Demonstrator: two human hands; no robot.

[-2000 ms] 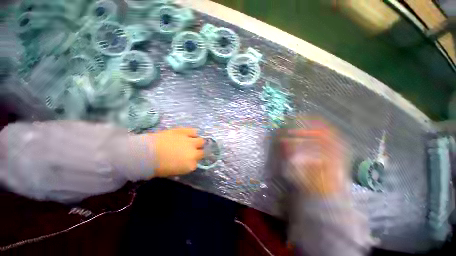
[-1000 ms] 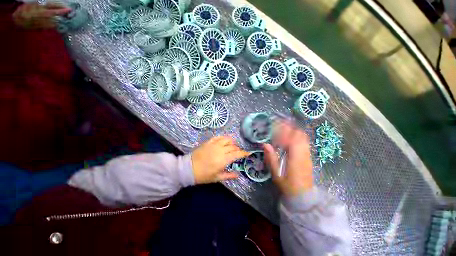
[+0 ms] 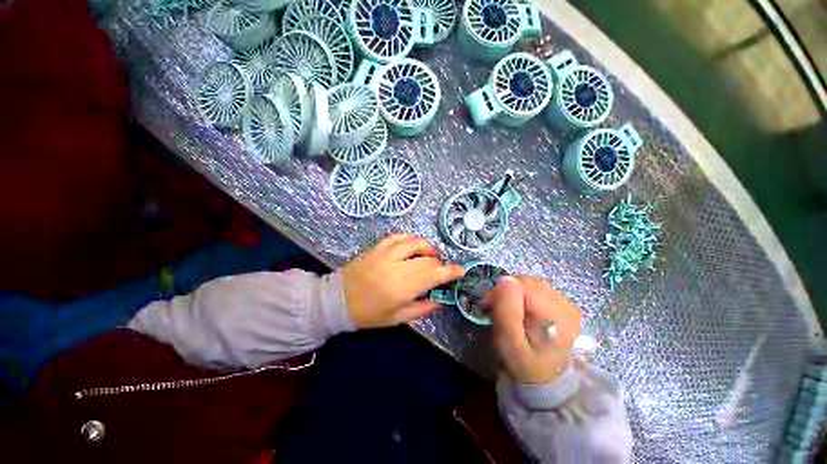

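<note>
An open mint fan housing (image 3: 478, 292) with dark blades lies at the bench's front edge. My left hand (image 3: 394, 281) holds it from the left, fingertips at its neck bracket. My right hand (image 3: 537, 328) is closed over its right side, pinching a slim tool; only a small shiny metallic end shows among the fingers, and its tip is hidden. A second open housing (image 3: 473, 220) with pale grey blades lies just beyond, its bracket and dark leads pointing up right.
Loose front grilles (image 3: 357, 188) overlap in a pile at the left. Several fan units with dark hubs (image 3: 603, 159) stand beyond. Small mint pieces (image 3: 632, 241) lie heaped at the right. The bench's pale curved rim (image 3: 716, 172) borders a green conveyor (image 3: 671, 59). A ribbed mint stack (image 3: 805, 412) is at lower right.
My right hand has left the second housing, which now lies uncovered, and has come down over the near one. My left hand stays at the near housing. The view has shifted slightly.
</note>
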